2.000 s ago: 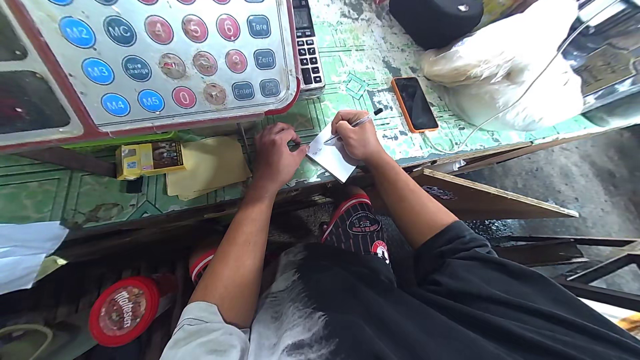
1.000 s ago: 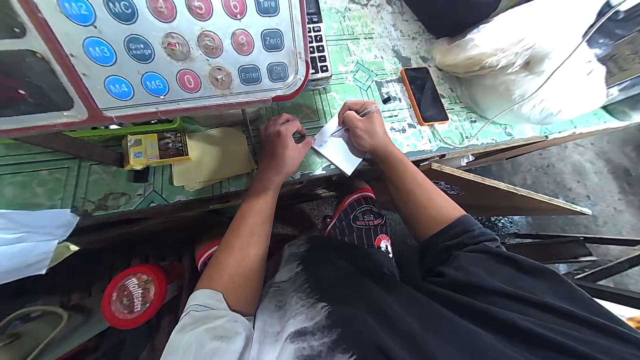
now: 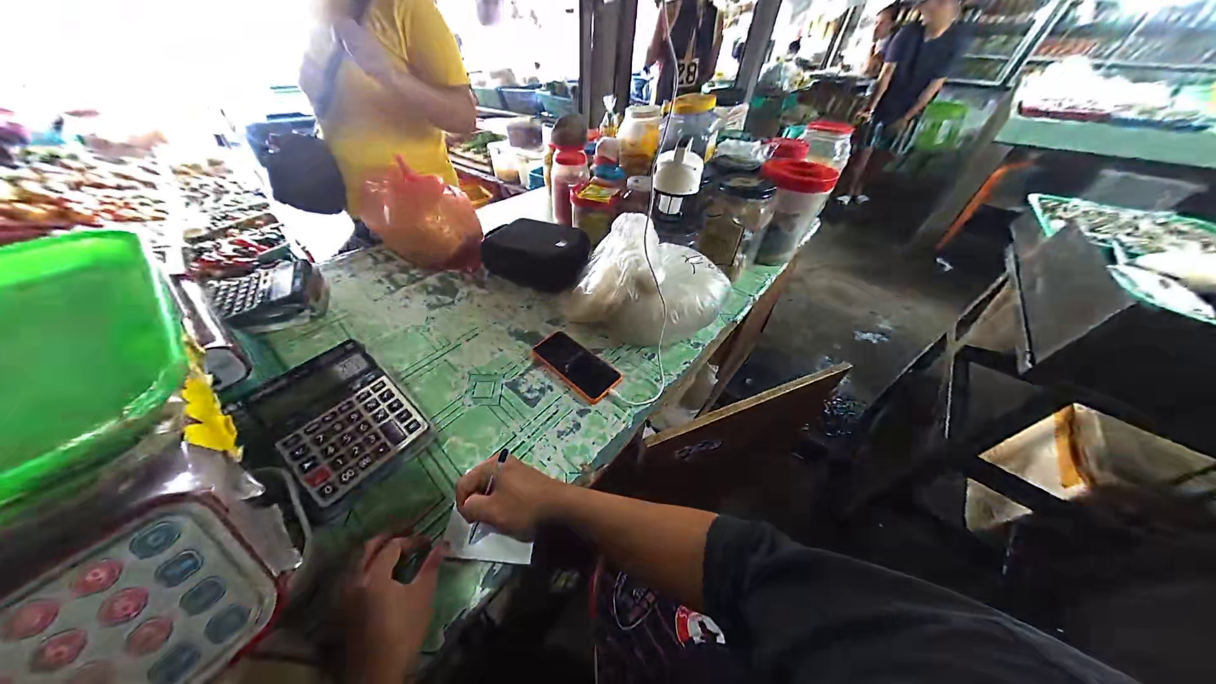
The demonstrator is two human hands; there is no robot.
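My right hand grips a pen, whose lower end meets a small white sheet of paper at the counter's near edge. Just left of the paper is my left hand, its thumb and forefinger curled around a small dark thing that I cannot make out; its thumb reaches the paper's left side. Beyond the hands, a desk calculator lies on the green patterned counter. A smartphone in an orange case lies further back, with a white cable beside it.
A weighing scale's keypad and a green tray flank the left side. Behind the phone are a tied plastic bag, a black case and several jars. A person in yellow stands across the counter. A wooden panel juts out at right.
The view has swung up, bringing the far counter and people into sight. My right hand stays on the pen at the paper, and my left hand remains beside it.
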